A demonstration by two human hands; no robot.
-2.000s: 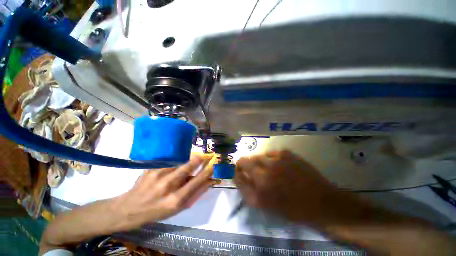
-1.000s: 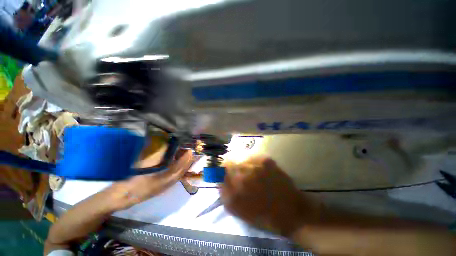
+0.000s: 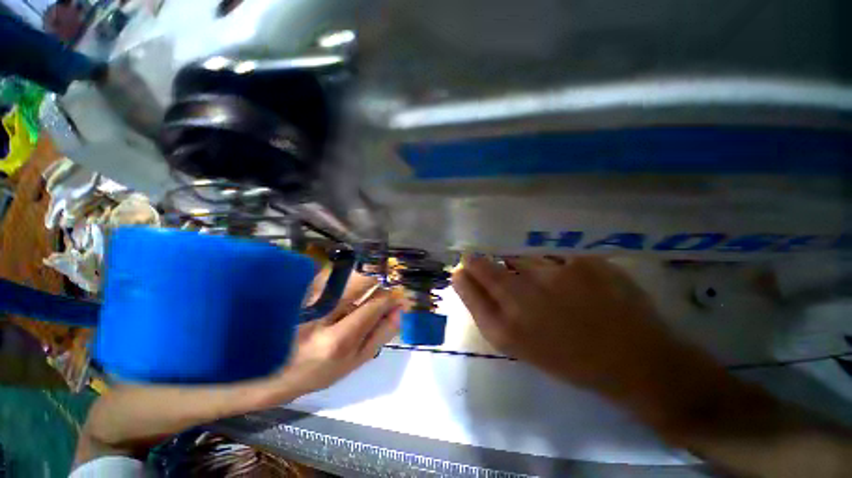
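My left hand (image 3: pixel 347 329) is at the left of the needle area, fingertips close together and partly behind the large blue tension knob (image 3: pixel 201 306). My right hand (image 3: pixel 551 313) is at the right of the needle area, fingers bent down behind the machine head, with the fingertips partly hidden. The small lower knob (image 3: pixel 423 328) sits between the hands. A small yellow-orange bit shows by my left fingertips; I cannot tell whether it is cloth or the yellow attachment. Any piece under the fingers is hidden.
The white machine head (image 3: pixel 486 210) fills the upper view. The muzzle pile (image 3: pixel 84 219) lies at the left on the brown plush stack (image 3: pixel 28 238). The table-edge ruler (image 3: pixel 374 452) runs along the near side. A blue guard bar (image 3: pixel 47 303) crosses the left.
The view has moved closer to the machine, so the tension knob looks bigger. The dark blade seen under my right hand earlier no longer shows. My right hand is now farther right of the small knob.
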